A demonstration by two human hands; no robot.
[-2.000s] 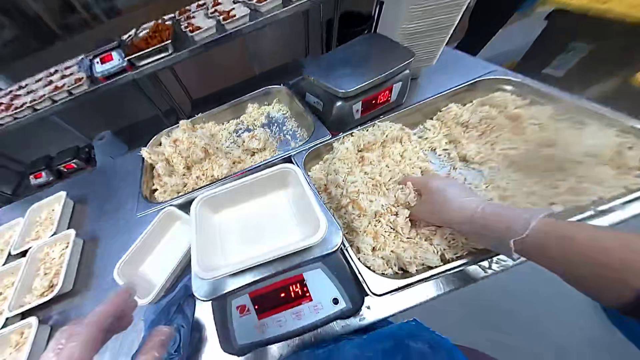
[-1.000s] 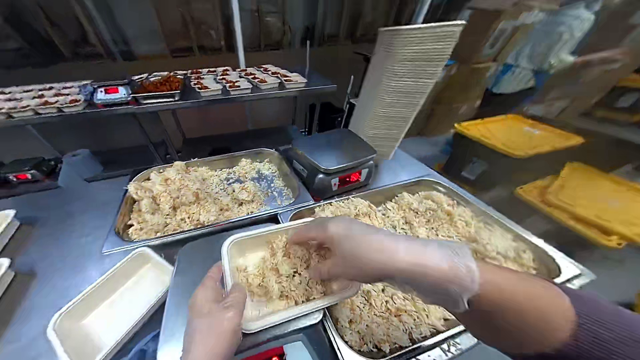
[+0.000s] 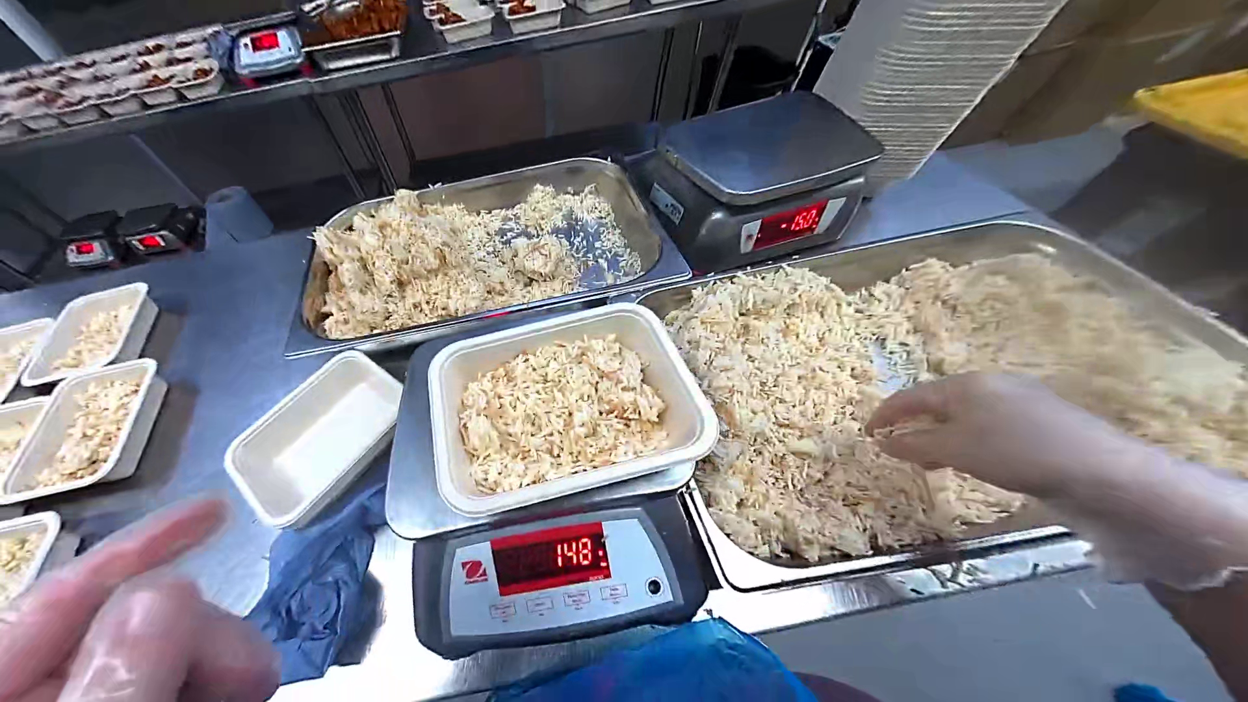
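A white fiber tray holding cooked rice rests on the platform of an Ohaus digital scale, whose red display is lit. My right hand, in a clear glove, is over the rice in the large steel pan; its fingers are bent together, and whether rice is between them I cannot tell. At the lower left, my left hand is empty, fingers apart, near a crumpled blue plastic piece. An empty white tray leans beside the scale.
Behind the scale lies a second steel pan with rice, beside another digital scale. Filled trays stand at left. A tall stack of white trays rises at back right. A steel shelf holds small filled trays.
The tray, held in my left hand a second ago with rice under my right hand, now sits on the scale. My left hand has let go; my right hand has moved back to the large pan.
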